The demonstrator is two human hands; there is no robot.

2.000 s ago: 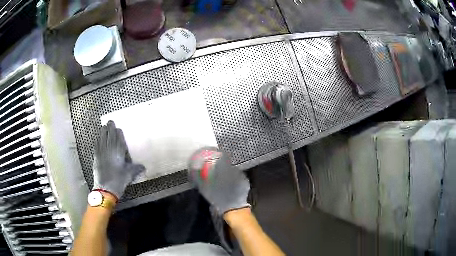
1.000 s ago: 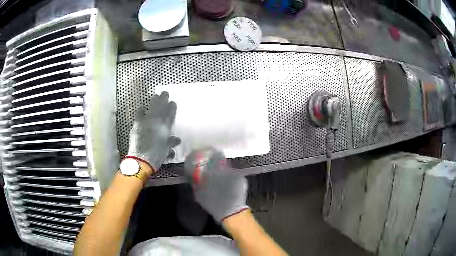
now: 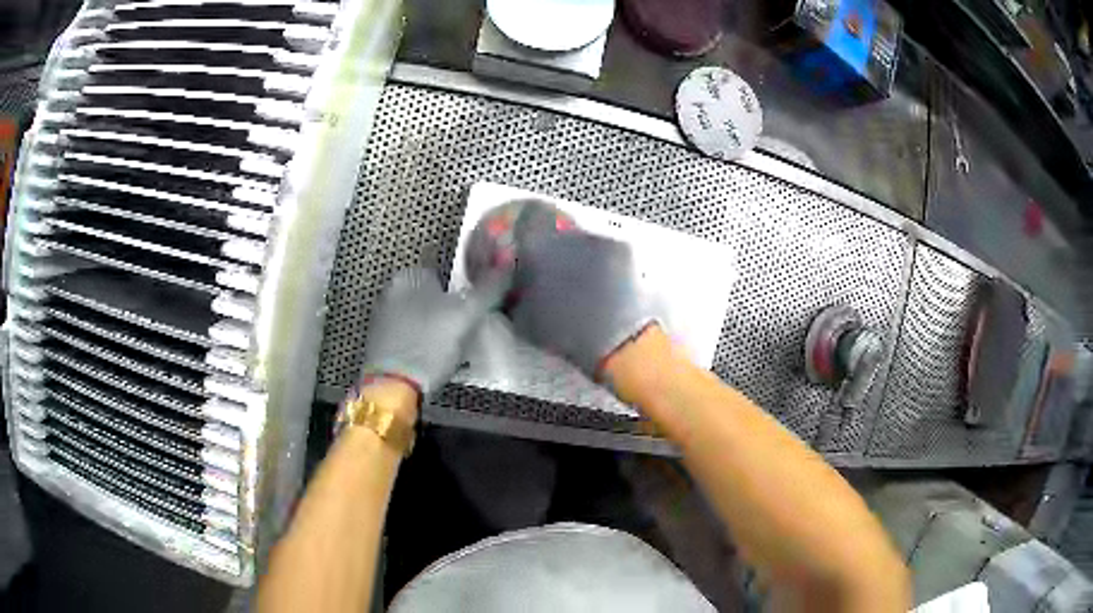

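Note:
The white panel (image 3: 683, 278) lies flat on the perforated metal grille (image 3: 408, 156). My right hand (image 3: 575, 287), in a grey knit glove, grips the round sander (image 3: 494, 234) from above, on the panel's upper left part. The sander is grey-black with red marks and a little blurred. My left hand (image 3: 426, 329), gloved, with a gold watch at the wrist, is at the panel's lower left edge beside the sander. Its fingertips are blurred and partly hidden near the right hand.
A slotted rack (image 3: 294, 287) stands at the left. A second sander (image 3: 839, 347) rests right of the panel. Behind are pale discs on a white box (image 3: 539, 54), a printed disc (image 3: 719, 114), maroon discs (image 3: 674, 22), a blue carton (image 3: 845, 48) and a wrench (image 3: 960, 146). A dark pad (image 3: 997, 347) lies right.
My right hand and the sander have moved from the panel's near edge to its upper left part. My left hand has shifted down toward the lower left edge. The camera view has turned.

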